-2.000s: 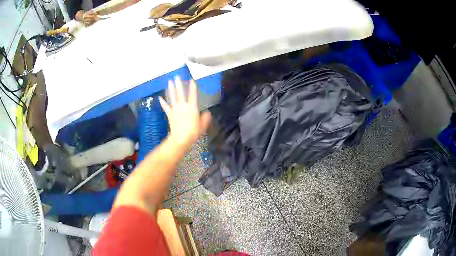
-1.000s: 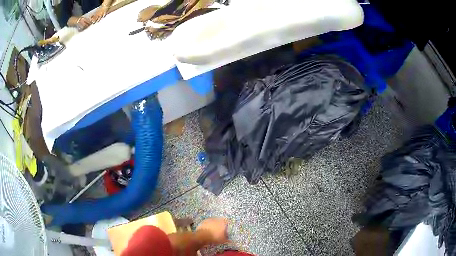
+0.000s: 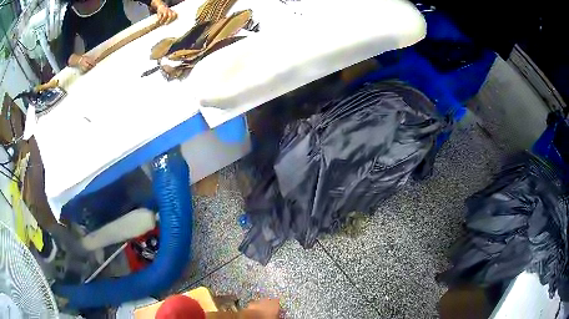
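Note:
A large heap of crumpled shiny dark grey garments [image 3: 349,156] lies in front of me. A second dark grey pile [image 3: 518,218] is at the right, over the end of a white surface [image 3: 530,299]. My left hand [image 3: 261,308] is at the bottom edge, beside a light wooden stool [image 3: 203,299] and below the garment heap, apart from it. It is blurred and mostly cut off, so its fingers and anything in them are hidden. A round red patch of sleeve shows over the stool. My right hand is not in view.
A white pressing table [image 3: 118,112] holds brown pieces [image 3: 199,40], an iron [image 3: 47,98] and a cream padded board [image 3: 312,50]. A person behind it holds a brown strip. A blue duct [image 3: 175,218] curves below. A fan [image 3: 22,280] stands at left, blue bins at upper right.
My left hand, earlier stretched out with spread fingers before the table, has dropped to the bottom edge. The view has shifted, and the person across the table now shows more.

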